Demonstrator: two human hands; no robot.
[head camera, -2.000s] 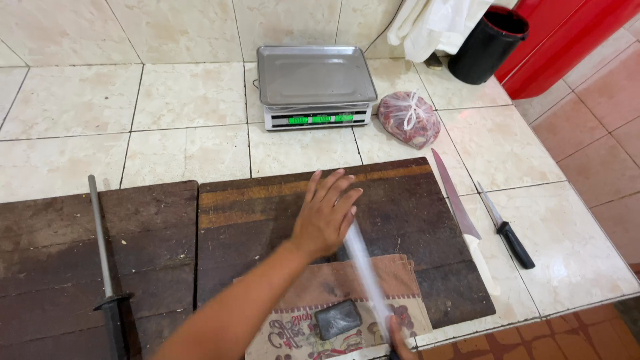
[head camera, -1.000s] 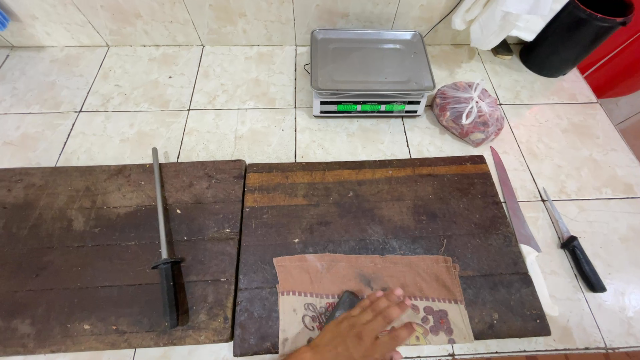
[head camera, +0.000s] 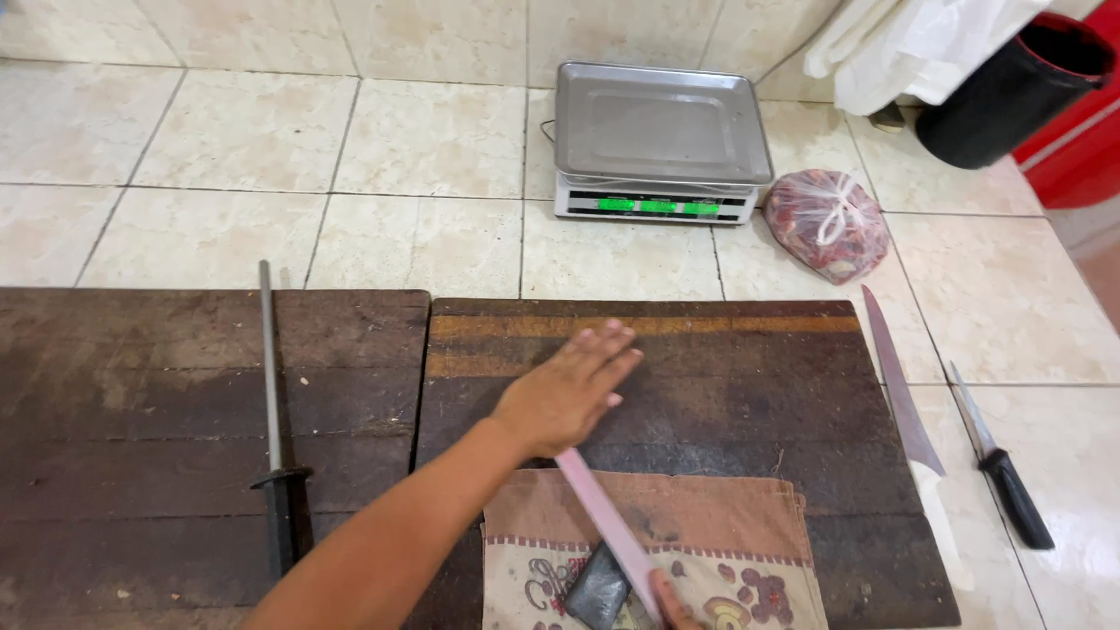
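My left hand (head camera: 569, 389) reaches over the right wooden board with fingers extended, its palm over the far end of a long knife blade (head camera: 608, 523). Whether it grips or only presses the blade is hidden. At the bottom edge my right hand (head camera: 672, 604) is partly in view at the near end of that knife; the handle is not visible. Beneath the blade lies a dark sharpening stone (head camera: 598, 588) on a brown and cream printed cloth (head camera: 744, 516). The cloth rests on the board (head camera: 717, 411).
A honing steel (head camera: 271, 394) lies on the left board (head camera: 157, 420). Behind stand a digital scale (head camera: 661, 131) and a tied plastic bag of meat (head camera: 827, 227). A white-handled knife (head camera: 901, 385) and a black-handled knife (head camera: 997, 464) lie at right, near a black container (head camera: 989, 105).
One second ago a single hand was over the stone and cloth, with no blade visible. Now my left hand is farther up the board, and the knife blade spans the stone.
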